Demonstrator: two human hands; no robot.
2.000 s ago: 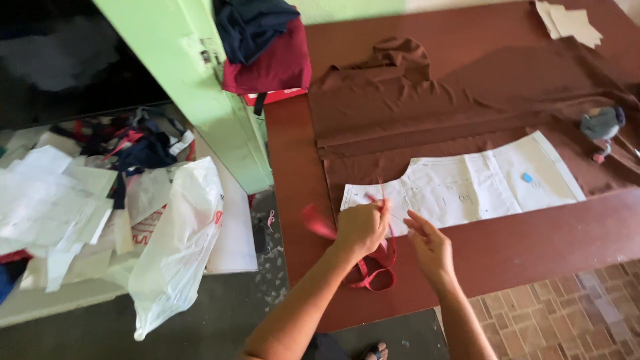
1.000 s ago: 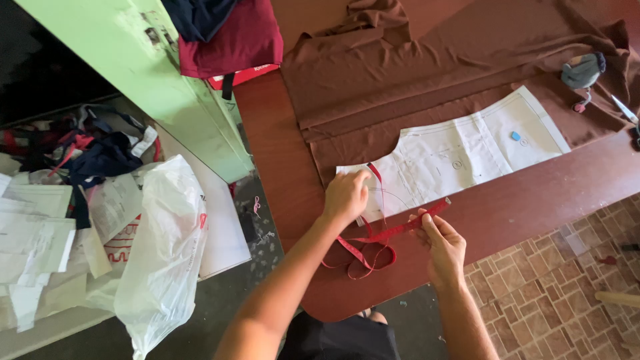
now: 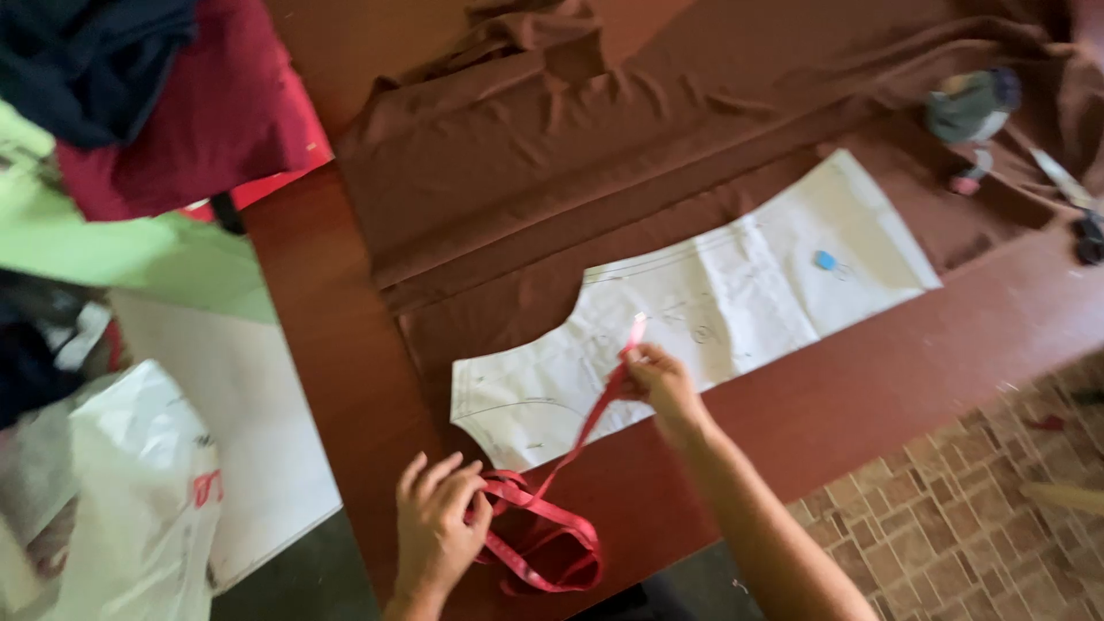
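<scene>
My right hand (image 3: 660, 384) pinches a red tape measure (image 3: 595, 414) near its metal-tipped end, above a white paper sewing pattern (image 3: 664, 302). From there the tape runs down to loose coils at the near table edge. My left hand (image 3: 440, 509) is at those coils, fingers spread and slightly curled; whether it grips the tape cannot be told. The pattern bears pencil lines and marks and lies on brown fabric (image 3: 517, 198). A small blue piece (image 3: 825, 260), perhaps tailor's chalk, rests on the pattern's right part.
Scissors (image 3: 1065, 185) and a grey-green bundle (image 3: 970, 108) lie on the fabric at right. Dark and maroon cloths (image 3: 198, 112) sit at the table's upper left corner. A white plastic bag (image 3: 138, 483) is at lower left. The reddish-brown table (image 3: 862, 371) borders a patterned floor.
My left hand has moved from the pattern's left end down to the tape coils. The tape's end, in my right hand, is now over the pattern. The view has moved closer.
</scene>
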